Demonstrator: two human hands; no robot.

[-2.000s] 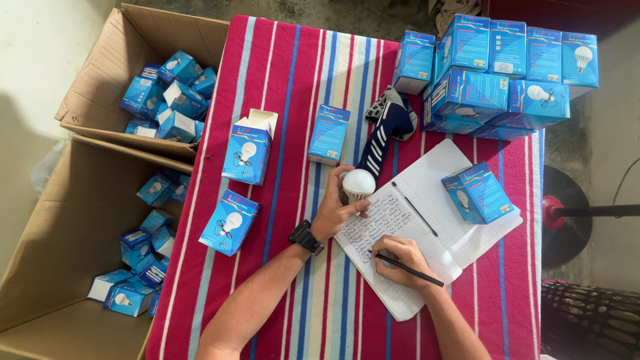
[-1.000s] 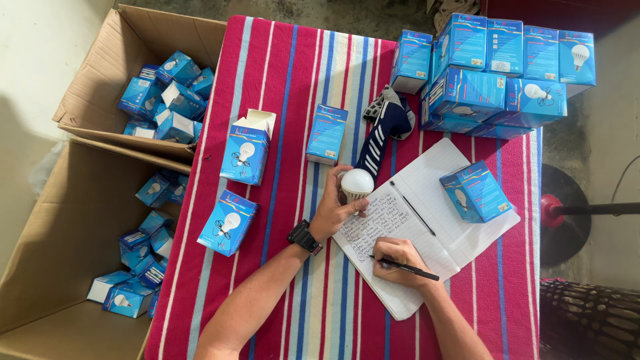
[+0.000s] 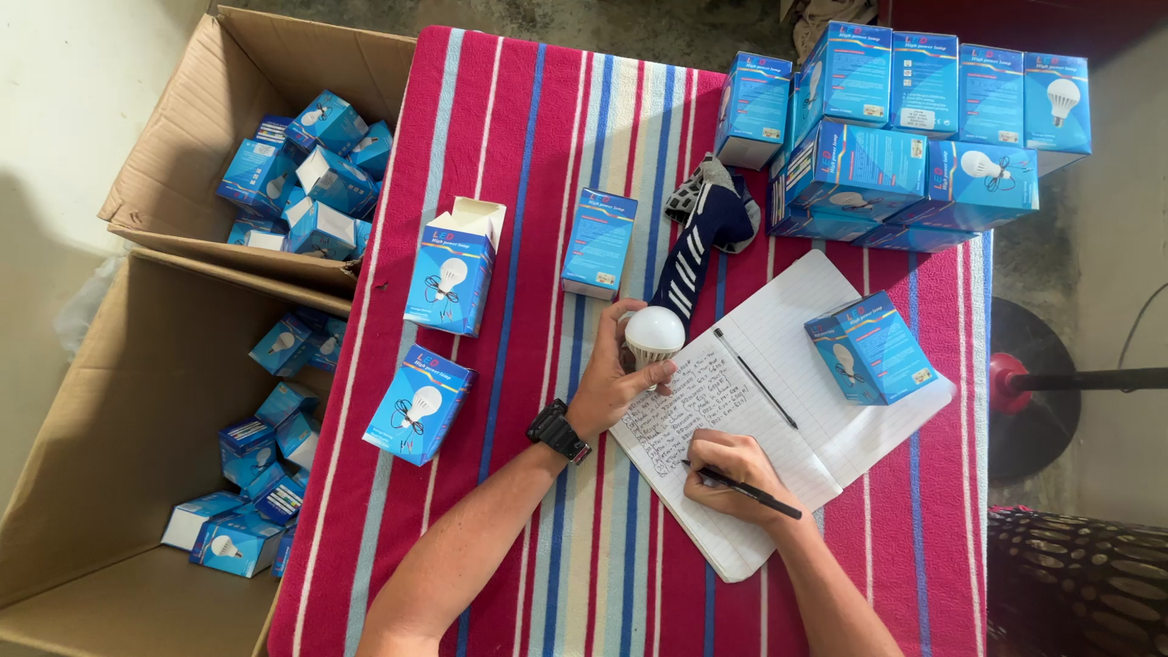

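My left hand (image 3: 620, 374), with a black watch (image 3: 558, 432) on its wrist, holds a white LED bulb (image 3: 655, 334) at the upper left edge of an open notebook (image 3: 776, 392). In my right hand (image 3: 737, 474) is a black pen (image 3: 753, 493), its tip on the left page, which bears handwriting. A second dark pen (image 3: 757, 379) lies along the notebook near the fold. On the right page rests a blue bulb box (image 3: 870, 349). Beyond the bulb lies a dark blue sock (image 3: 701, 237) with white stripes.
One blue box (image 3: 599, 242) lies above my left hand. Farther left are a box with raised flaps (image 3: 451, 278) and another box (image 3: 421, 404). Stacked boxes (image 3: 858, 164) fill the back right. Two cardboard cartons (image 3: 164, 137) (image 3: 82, 401) with blue boxes stand left of the striped cloth (image 3: 511, 547).
My right hand and its pen have shifted slightly on the left page. My left hand keeps hold of the bulb in nearly the same place.
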